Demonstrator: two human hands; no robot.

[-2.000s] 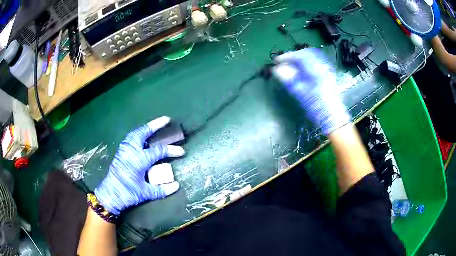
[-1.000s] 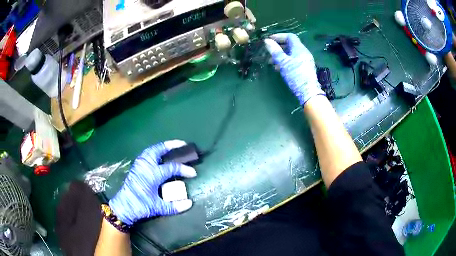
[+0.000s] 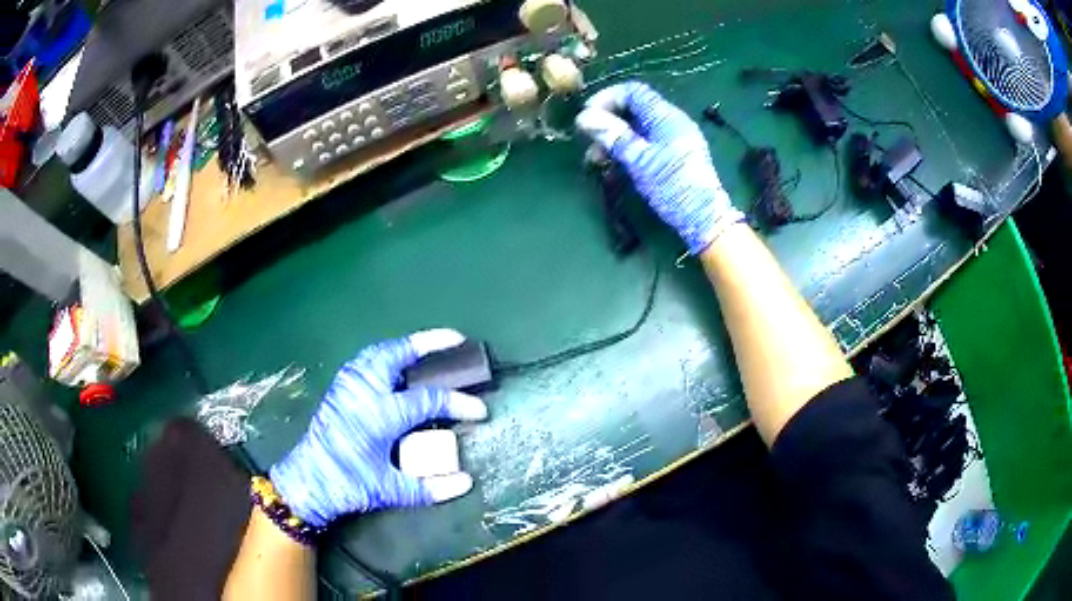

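A black power adapter [image 3: 454,367] lies on the green bench, held between the fingertips of my gloved left hand [image 3: 370,429]. A white rounded block [image 3: 428,452] sits under the same hand, between its fingers. A thin black cable [image 3: 576,350] runs from the adapter right and up to a coiled bundle [image 3: 617,211] below my right hand. My gloved right hand [image 3: 664,159] pinches the cable's end beside the cream round terminals [image 3: 541,80] at the instrument's corner. The plug itself is hidden by the fingers. The instrument [image 3: 376,88] shows lit digits.
More black adapters with cables [image 3: 823,106] lie at the right. A green bin [image 3: 1017,399] with black items stands beyond the bench edge. A small blue fan [image 3: 1005,59] is top right, a larger fan [image 3: 35,505] bottom left. Tools lie on the wooden shelf [image 3: 212,241].
My right hand came from the right to the terminals, then moved slightly left and down. The adapter under my left hand shifted a little right. The cable now bows further right, and the display digits differ.
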